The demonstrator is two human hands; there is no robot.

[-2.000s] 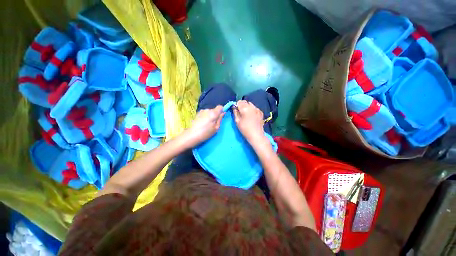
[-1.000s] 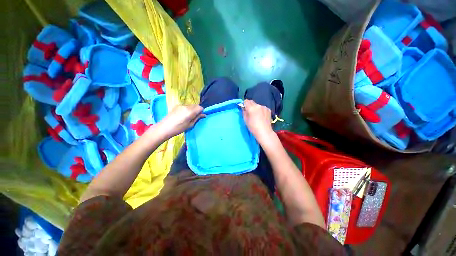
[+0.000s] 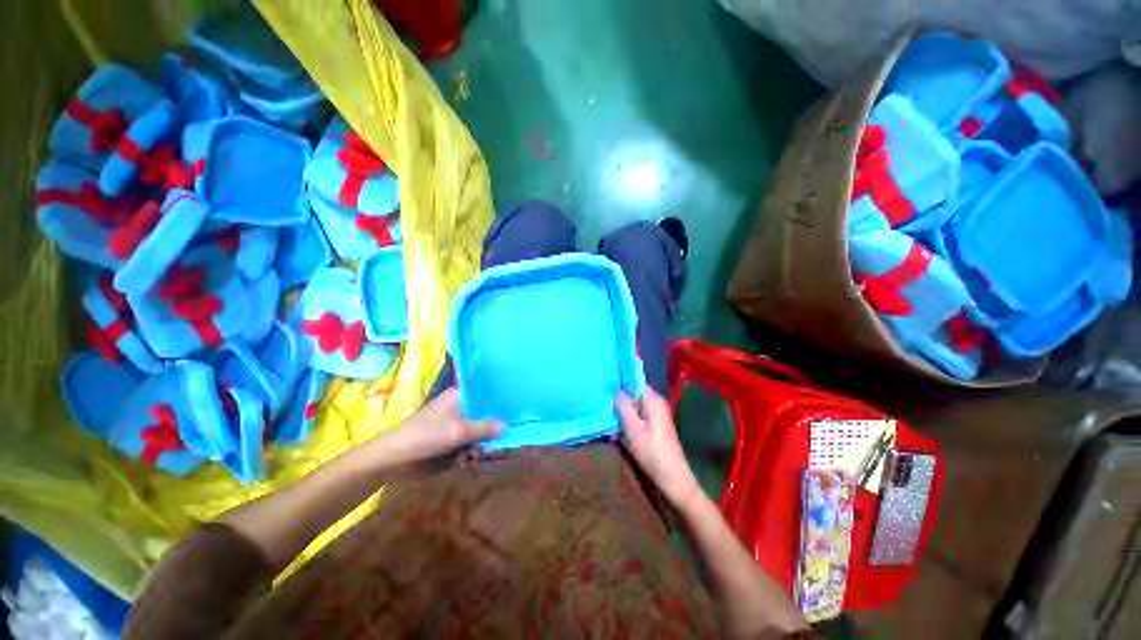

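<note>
A blue plush gift-box piece [image 3: 544, 346] lies over my lap, its smooth inside face and raised rim turned up. A small bit of red shows at its right edge. My left hand [image 3: 453, 425] grips the near left corner, thumb on the rim. My right hand [image 3: 651, 431] grips the near right corner, thumb on the rim. The fingers under the piece are hidden.
A yellow woven sack [image 3: 432, 188] full of blue pieces with red bows stands at the left. A brown carton [image 3: 801, 225] heaped with them stands at the right. A red stool [image 3: 770, 413] by my right leg holds a phone [image 3: 903, 510], a patterned case [image 3: 826, 538] and a dotted card [image 3: 845, 445].
Both hands have moved from the piece's far edge to its near corners. The piece, at first bunched at its far edge, now lies opened out and slightly farther from my body.
</note>
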